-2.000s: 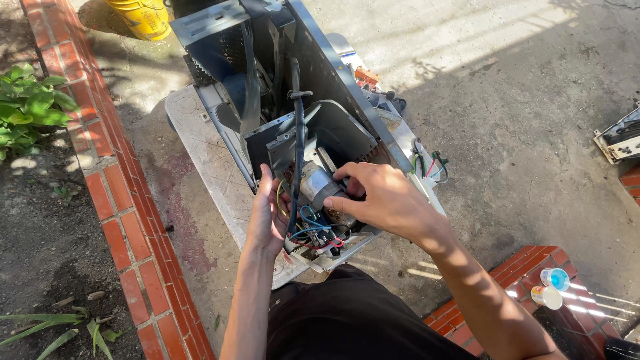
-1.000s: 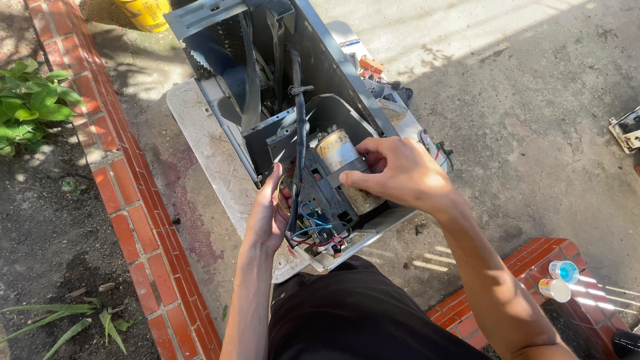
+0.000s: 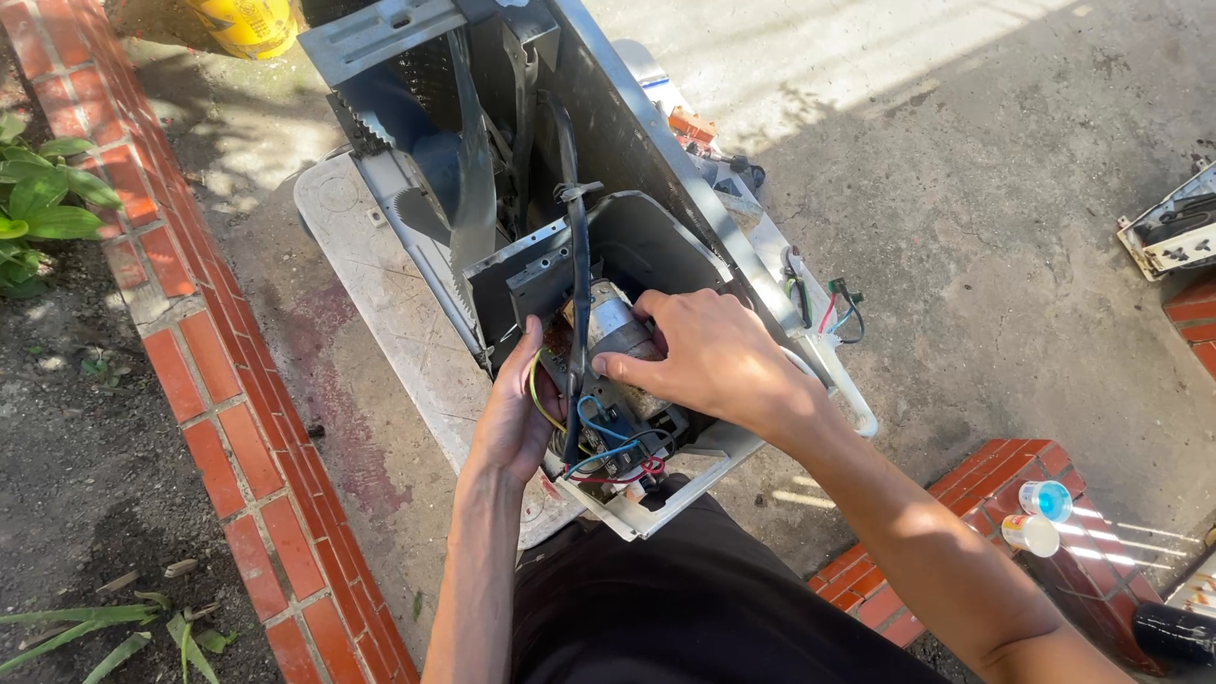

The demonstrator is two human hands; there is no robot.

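Note:
An open metal appliance housing (image 3: 655, 123) lies on a white plastic table (image 3: 380, 275). In its near compartment is a metal cylinder (image 3: 613, 323), looking like a capacitor, with a band round it. My right hand (image 3: 712, 356) grips this cylinder, thumb on the near side and fingers on the far side. My left hand (image 3: 518, 408) holds the edge of a grey metal bracket (image 3: 546, 280), its palm partly hidden beneath. A black sheathed cable (image 3: 578, 285) runs down between my hands. Blue, red and yellow-green wires (image 3: 608, 451) meet at a dark switch part below.
A brick border (image 3: 237, 446) with soil and plants runs along the left. A yellow bucket (image 3: 249, 24) stands at the top left. Small parts (image 3: 731, 171) lie on the table behind the housing. Two small tubs (image 3: 1031, 535) stand on the brick ledge at the lower right.
The cylinder and the bracket have shifted within the compartment between my hands. My right hand has stayed at the cylinder and my left hand at the bracket's side.

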